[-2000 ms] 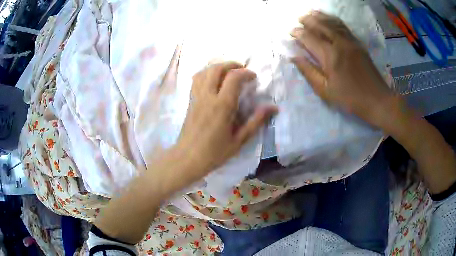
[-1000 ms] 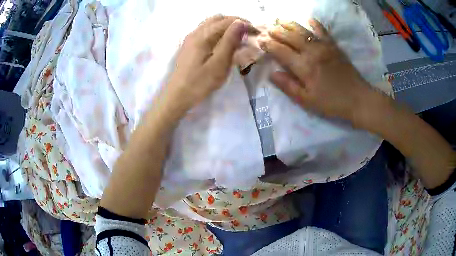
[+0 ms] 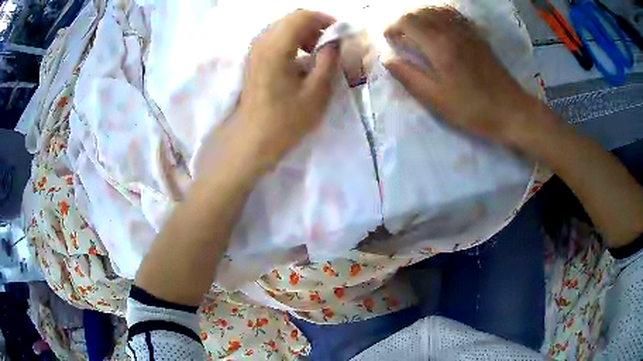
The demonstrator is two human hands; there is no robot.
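Note:
Thin flower-printed fabric (image 3: pixel 451 183), mostly wrong side up, whitish with faint pink spots, covers the table before me and hangs over my lap. My left hand (image 3: pixel 292 84) pinches a folded fabric edge between thumb and fingers at the top centre. My right hand (image 3: pixel 451 70) is just to the right, fingers bent on the cloth; its fingertips are washed out by glare, so I cannot tell if it grips. A narrow slit between two fabric edges runs down from between my hands. The presser foot and needle cannot be made out in the glare.
A heap of fabric with orange flowers (image 3: pixel 63 211) lies at the left. Orange-red scissors (image 3: pixel 564 32) and blue-handled scissors (image 3: pixel 601 42) lie at the upper right. A grey strip with printed ruler marks (image 3: pixel 592 106) shows below them. Flowered cloth (image 3: pixel 574 303) also hangs at the lower right.
Compared with two seconds ago, my left hand has moved up and now pinches the edge. My right hand has shifted slightly left. The gap between the fabric edges has narrowed since one second ago.

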